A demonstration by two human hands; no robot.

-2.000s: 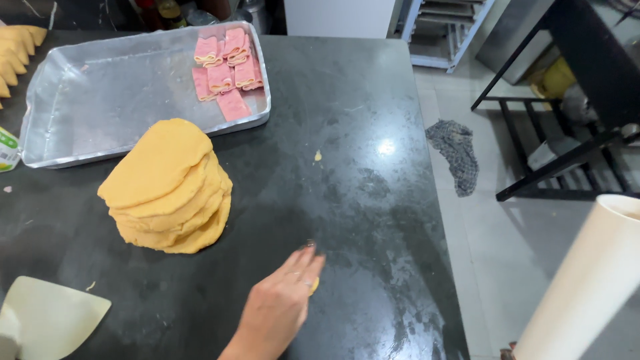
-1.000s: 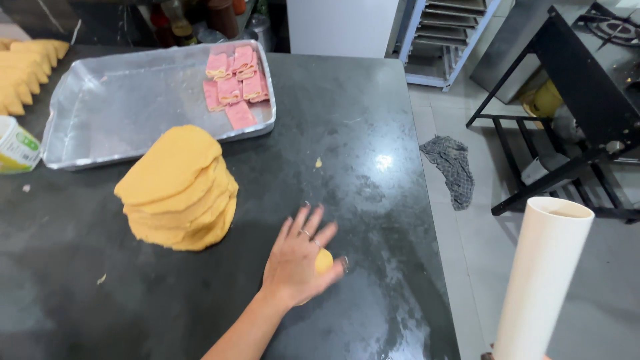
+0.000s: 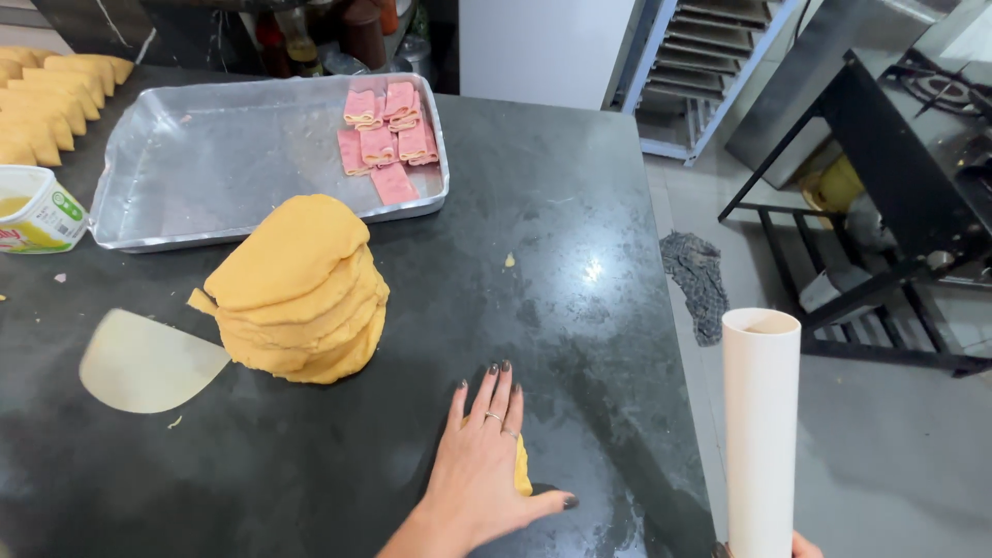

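My left hand (image 3: 484,465) lies flat, palm down, over a yellow dough piece (image 3: 523,469) on the dark countertop; the dough shows at its thumb side. At the bottom right edge, my right hand (image 3: 806,547), mostly out of frame, grips a white hollow tube (image 3: 761,434) held upright. A stack of flattened yellow dough (image 3: 294,287) rests left of my left hand. Beside that stack lies a pale plastic dough scraper (image 3: 147,363). Behind them, a metal baking tray (image 3: 209,155) holds folded pink ham slices (image 3: 378,146) at its right end.
Shaped dough pieces (image 3: 46,101) and a plastic tub (image 3: 43,213) are at the far left. The countertop's right edge (image 3: 682,356) borders a floor with a grey cloth (image 3: 696,283). Beyond stand a tray rack (image 3: 697,62) and a black stove stand (image 3: 876,147).
The white tube has moved to a more upright position. My left hand was spread with its fingers wide a second ago; its fingers are closer together now, over the dough.
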